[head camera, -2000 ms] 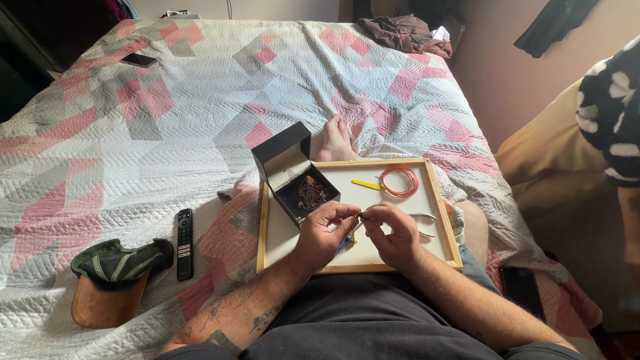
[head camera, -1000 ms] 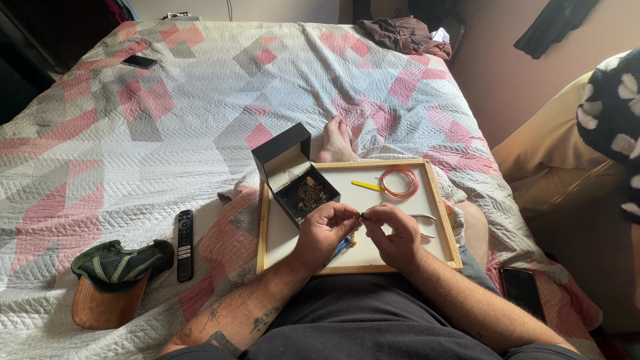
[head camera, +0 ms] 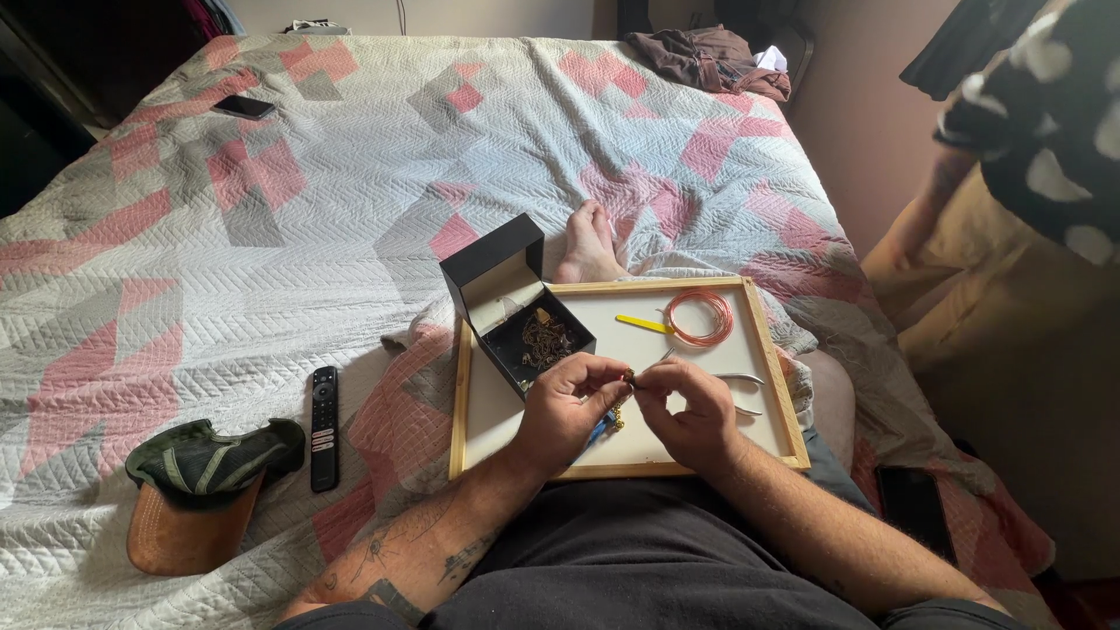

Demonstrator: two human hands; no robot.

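Observation:
Above a wood-framed white tray (head camera: pixel 457 407) on my lap, my left hand (head camera: pixel 569 407) and my right hand (head camera: pixel 696 411) meet at the fingertips. Both pinch a small dark and gold-coloured piece (head camera: pixel 628 376), too small to name. A gold-coloured chain (head camera: pixel 618 418) hangs just below my left fingers, beside a blue-handled tool (head camera: pixel 599 429) that my left hand partly hides. A metal tool with curved handles (head camera: pixel 742 378) lies partly behind my right hand. The black box (head camera: pixel 492 254) stands open at the tray's left, with tangled chains (head camera: pixel 544 339) inside.
A coil of copper-coloured wire (head camera: pixel 700 318) and a yellow strip (head camera: pixel 644 325) lie on the tray. On the quilt are a remote control (head camera: pixel 324 429), a cap (head camera: pixel 197 499) and phones (head camera: pixel 244 107) (head camera: pixel 914 512). Another person (head camera: pixel 1015 166) stands at the right, one arm visible.
The other person's arm at the right has come further into view. My hands stay together over the tray, with only small finger movements.

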